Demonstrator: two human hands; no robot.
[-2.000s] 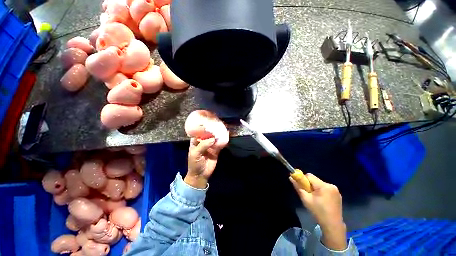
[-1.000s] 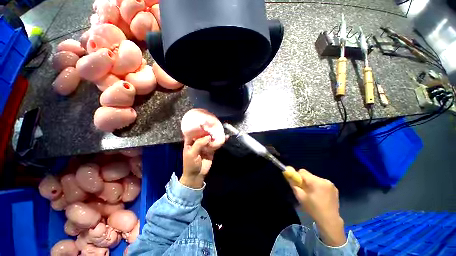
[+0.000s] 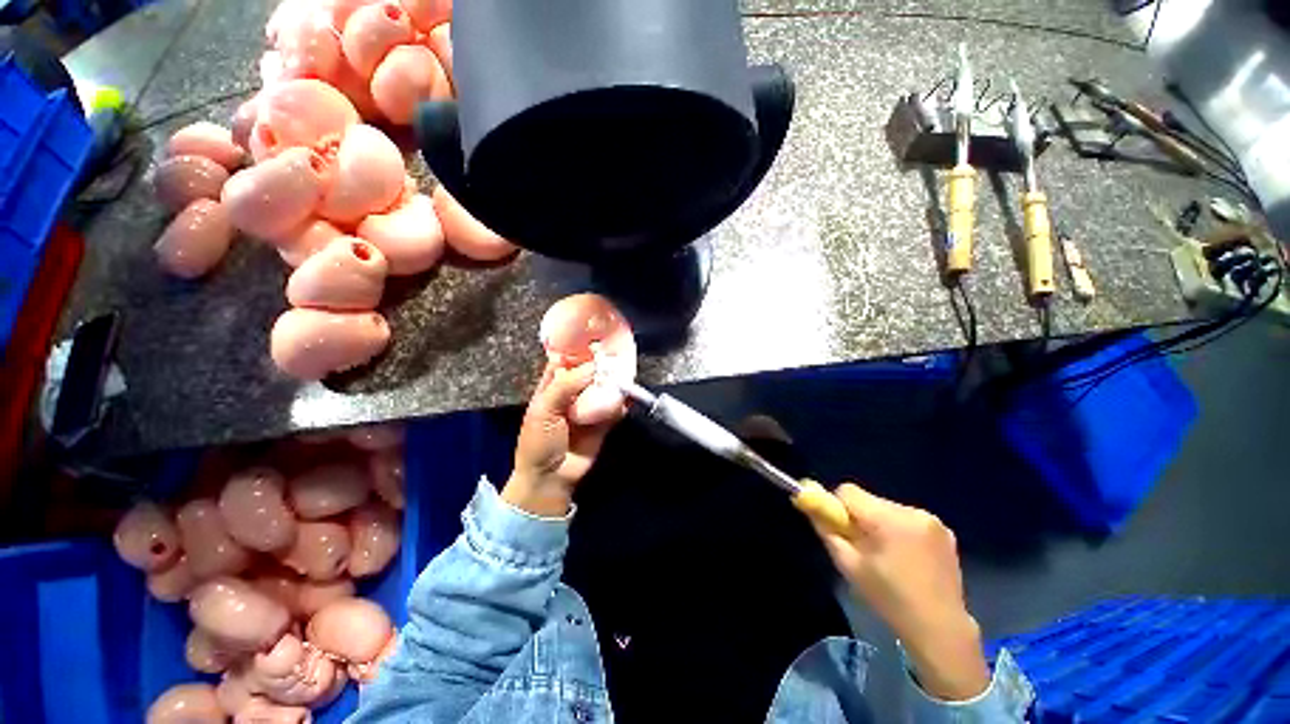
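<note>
My left hand (image 3: 552,437) holds a glossy pink hollow casting (image 3: 583,328) at the table's front edge, below the black drum. The casting looks folded or dented on its right side. My right hand (image 3: 898,556) grips the yellow handle of a long iron-like tool (image 3: 707,433). Its silvery shaft points up and left, and its tip meets the right side of the casting. Whether the tip is inside an opening or on the surface is too small to tell.
A black drum-shaped unit (image 3: 611,156) stands at centre. Pink castings (image 3: 276,191) pile at upper left; more lie in a blue crate (image 3: 413,538) below. Two spare irons (image 3: 961,219) with cords lie at right on the speckled table (image 3: 806,212). A dark flat rectangle (image 3: 88,376) lies far left.
The tool has moved left and slightly down, its tip now meeting the casting. The casting has been turned in my left hand. The view has shifted a little since the earliest frame.
</note>
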